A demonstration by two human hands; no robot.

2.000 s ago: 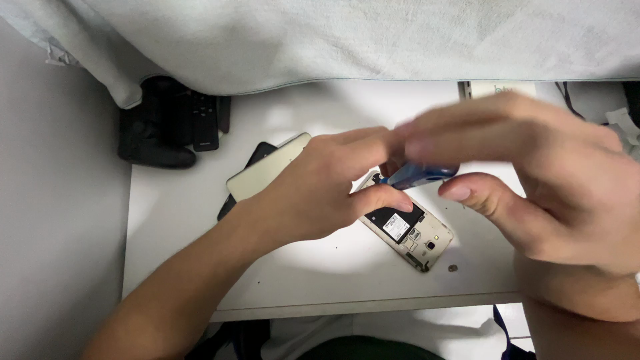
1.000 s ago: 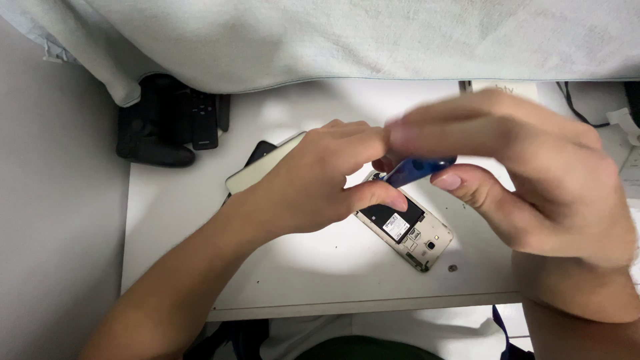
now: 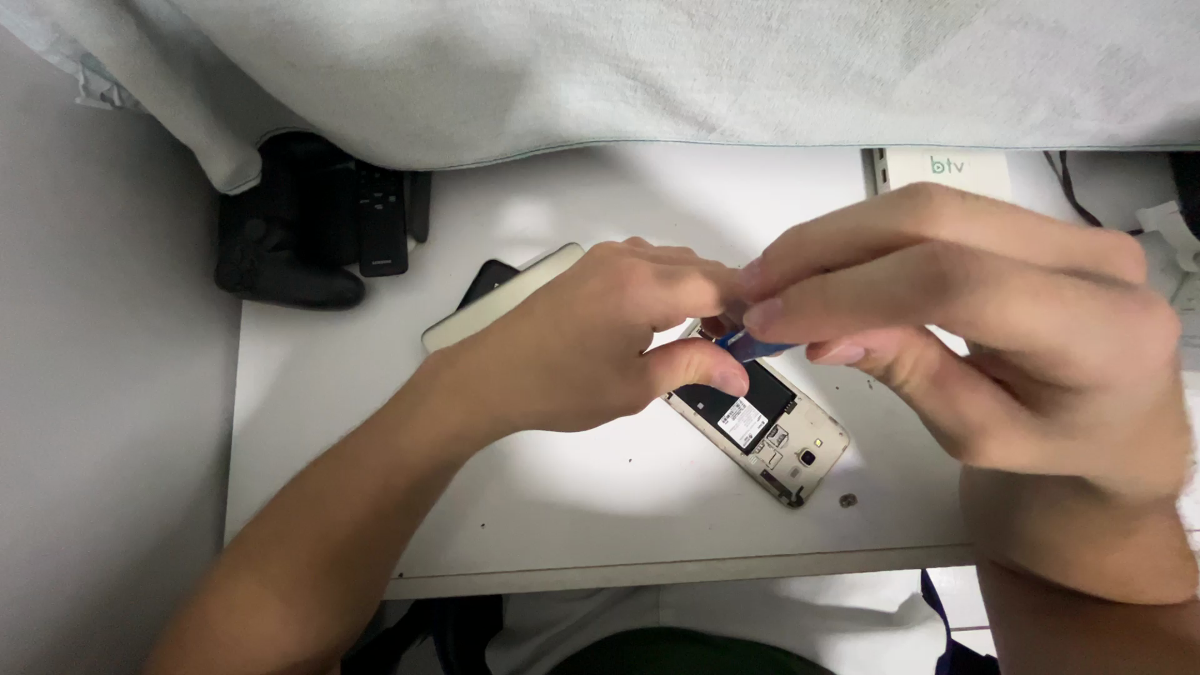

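An opened smartphone (image 3: 736,412) lies slantwise on the white table, its battery bay, white label and camera lens showing. Over its upper end, my left hand (image 3: 609,328) reaches in from the left, thumb and fingers around the front of a small blue tool (image 3: 750,347), perhaps a screwdriver; its tip is hidden. My right hand (image 3: 975,337) is above the tool's rear end, fingertips at it and thumb just apart; whether it grips the tool is unclear. Behind my left wrist, a pale phone cover or phone (image 3: 506,295) rests on a dark phone-like object (image 3: 486,279).
A black game controller (image 3: 286,272) and a black remote control (image 3: 382,225) sit at the back left. A white box (image 3: 947,169) stands at the back right near a dark cable (image 3: 1069,187). Light cloth (image 3: 656,75) hangs along the back. A small dark piece (image 3: 848,501) lies near the front edge.
My right hand's fingers have shifted around the blue tool, and less of the tool shows now. My left hand has stayed at about the same place over the opened smartphone.
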